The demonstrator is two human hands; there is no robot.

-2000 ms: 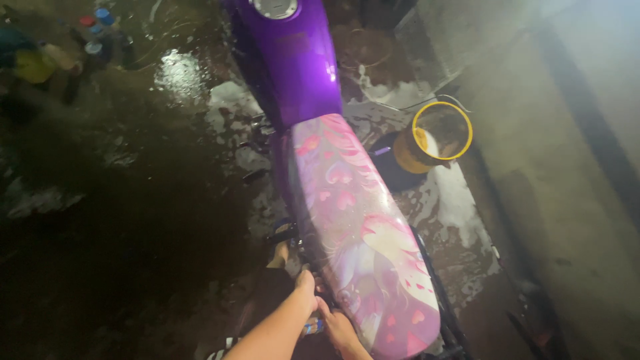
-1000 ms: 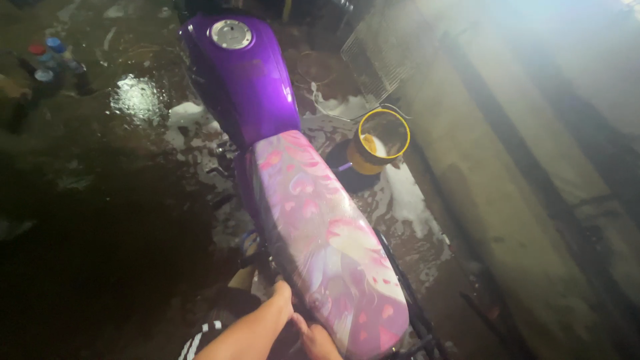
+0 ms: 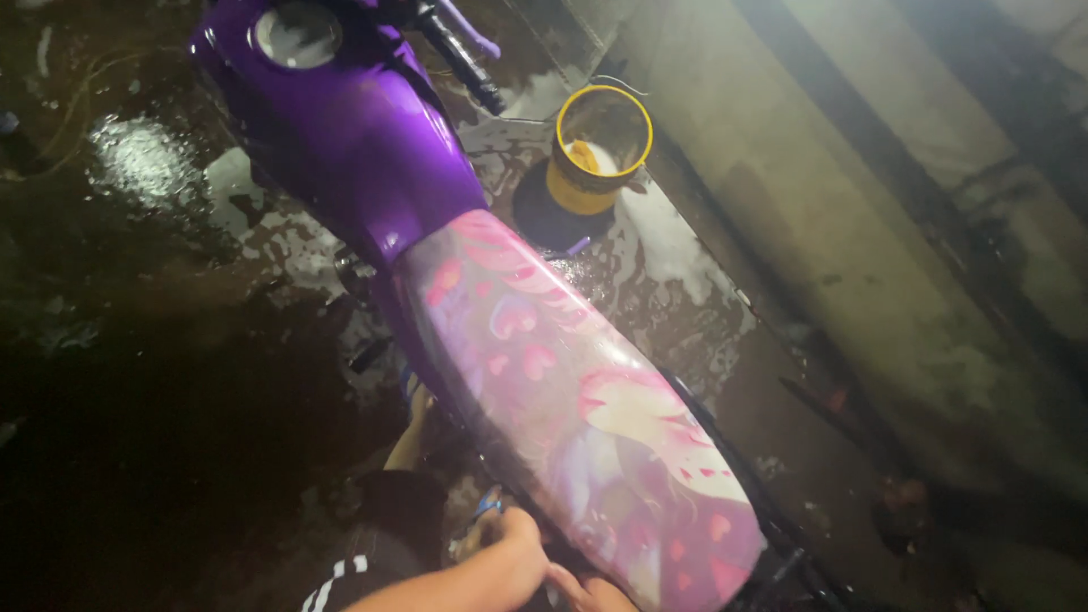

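Observation:
A motorcycle spans the head view, with a glossy purple fuel tank and a long seat covered in pink and lilac heart patterns. My left hand is at the near left edge of the seat, its fingers partly hidden beside the frame. A small blue thing shows near its fingertips; whether the hand holds it cannot be told. My right hand is close beside the left one, under the seat's edge at the bottom of the view, and its fingers are mostly hidden.
A yellow-rimmed bucket with suds and something yellow inside stands right of the tank. The handlebar grip juts out above it. A concrete ledge runs along the right. The floor is wet and foamy. Another person's arm reaches in at left.
The view has shifted, and the handlebar grip has come into sight. Both hands stay close together at the seat's left edge.

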